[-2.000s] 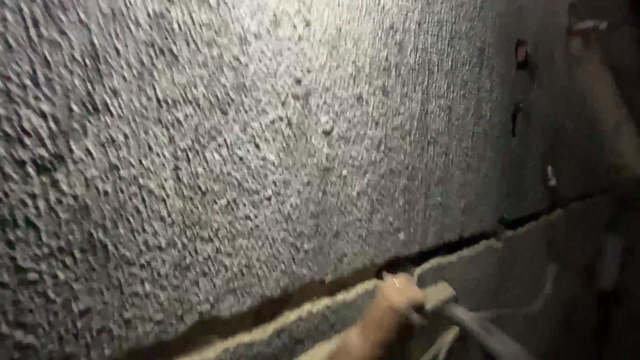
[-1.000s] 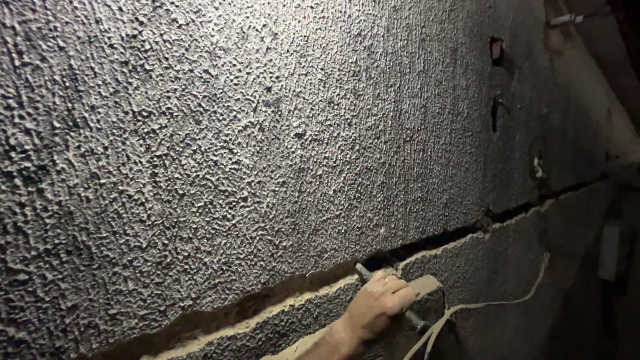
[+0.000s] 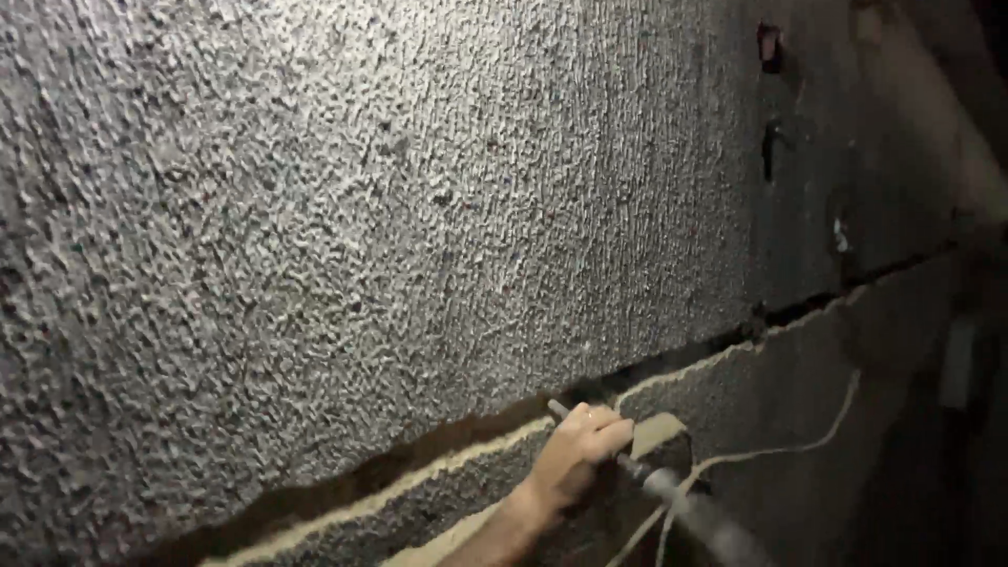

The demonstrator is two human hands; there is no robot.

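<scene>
My left hand (image 3: 587, 441) is closed around a slim metal chisel or rod-like tool (image 3: 557, 408). The tool's tip shows above my fingers at the long groove (image 3: 394, 465) cut along the rough wall. Below my hand the tool continues down to the right, with a thicker, blurred grey part (image 3: 665, 484) near the lower edge. My fingers are beside a broken pale edge of the wall (image 3: 657, 433). My right hand is out of view.
Rough, textured wall (image 3: 394, 197) fills most of the view. Thin pale cables (image 3: 764, 454) hang below the groove. Farther right are a small square hole (image 3: 769, 47), a dark slot (image 3: 768, 153) and a diagonal pale surface (image 3: 929, 87) in shadow.
My left hand stays at the groove, holding the tool. The thick grey part below my hand is plainer now than one second ago. The view has shifted slightly.
</scene>
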